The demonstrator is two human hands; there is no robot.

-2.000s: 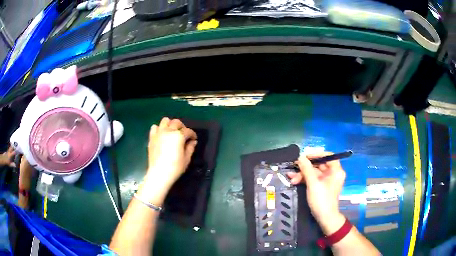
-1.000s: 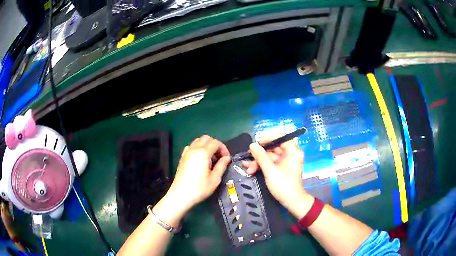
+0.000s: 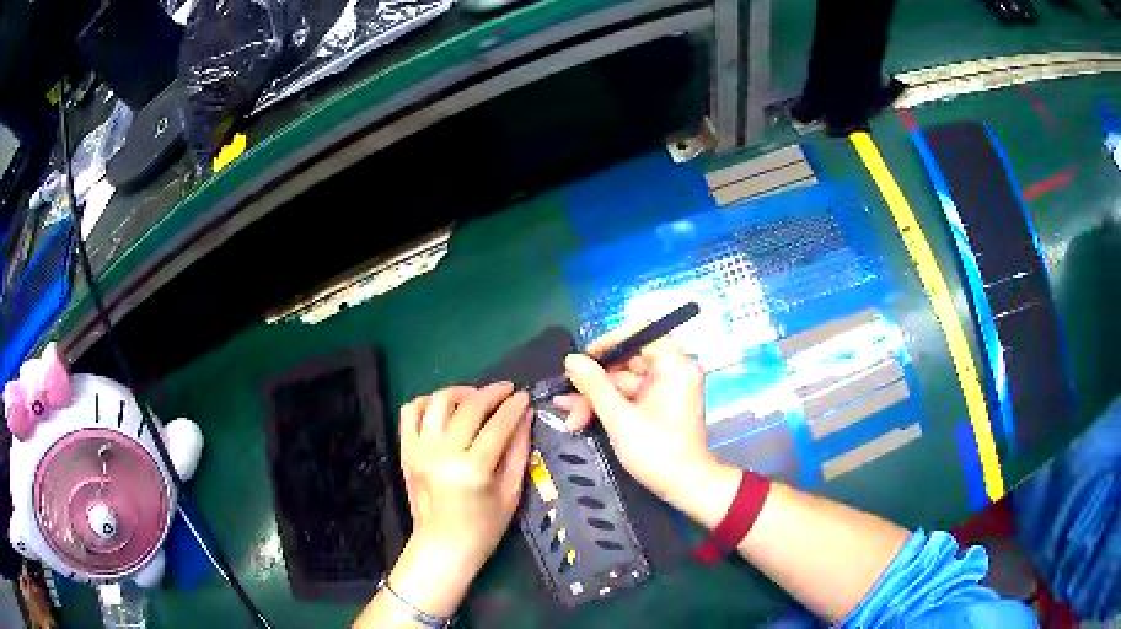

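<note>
The dark grey phone middle frame point(image 3: 583, 516), with slanted oval marks and a yellow-orange patch, lies tilted on the black foam work pad point(image 3: 531, 356). My right hand point(image 3: 642, 412) holds the slim black tweezers point(image 3: 652, 334) like a pen, their tip at the frame's upper end. My left hand point(image 3: 467, 461) rests at the frame's upper left, fingertips close to the tweezer tip. Whether the left fingers pinch a small part is hidden. The black foam parts tray point(image 3: 326, 473) lies left of my left hand.
Blue film with adhesive pieces point(image 3: 750, 289) lies right of the frame. Beyond it are a yellow tape line point(image 3: 931, 295) and a black strip sheet point(image 3: 1002, 277). The white and pink fan point(image 3: 98, 473) stands at left. A raised green shelf point(image 3: 406, 92) crosses the back.
My left hand has moved from the parts tray to the frame's upper end, beside the tweezer tip. The right hand still holds the tweezers there. The camera view has turned and shifted right.
</note>
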